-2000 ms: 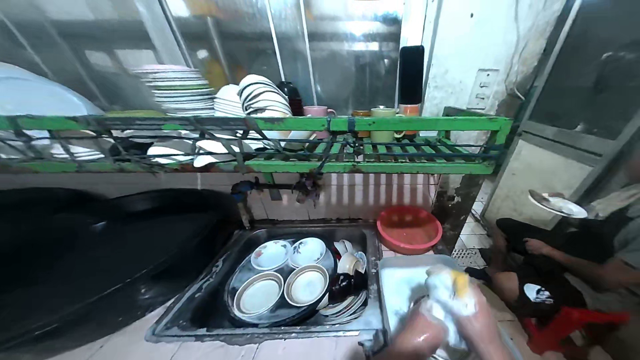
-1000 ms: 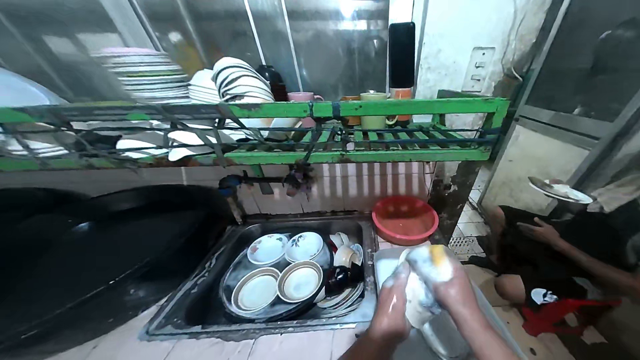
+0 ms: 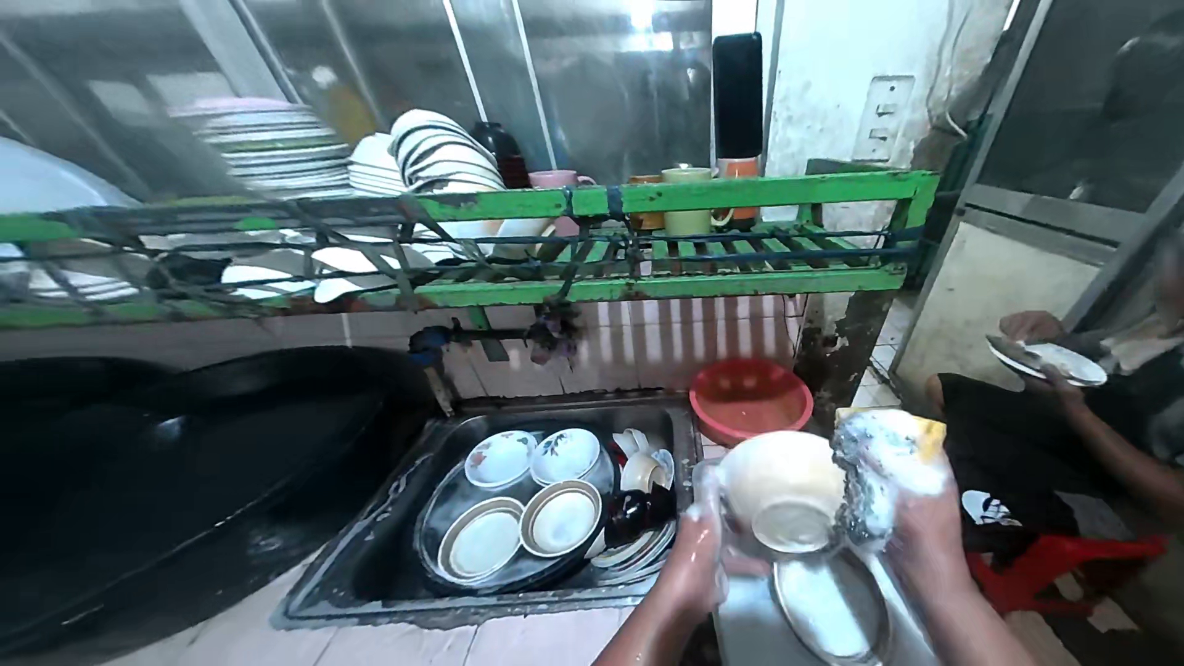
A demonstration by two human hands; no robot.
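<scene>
A cream bowl point(image 3: 786, 481), its base turned toward me, is gripped at its left side by my soapy left hand point(image 3: 698, 555). My right hand point(image 3: 925, 518) holds a foamy sponge with a yellow part point(image 3: 893, 462) against the bowl's right side. Below the bowl, a metal dish point(image 3: 832, 601) lies in a pale basin point(image 3: 740, 610). To the left, the sink point(image 3: 370, 592) holds a round tray point(image 3: 435, 564) with several bowls point(image 3: 481, 538), and plates, cups and a dark item beside them.
A red plastic basin point(image 3: 749, 402) stands behind my hands. Above runs a green rack point(image 3: 768, 192) with stacked plates point(image 3: 277, 148), mugs point(image 3: 687, 199) and a phone point(image 3: 737, 97). Large black pans point(image 3: 231, 462) are at left. At right, a person point(image 3: 1101, 435) holds a plate point(image 3: 1054, 363) near a red stool point(image 3: 1064, 573).
My hands have moved apart, and the bowl now shows its base between them. At right, the other person's second hand has come to the plate.
</scene>
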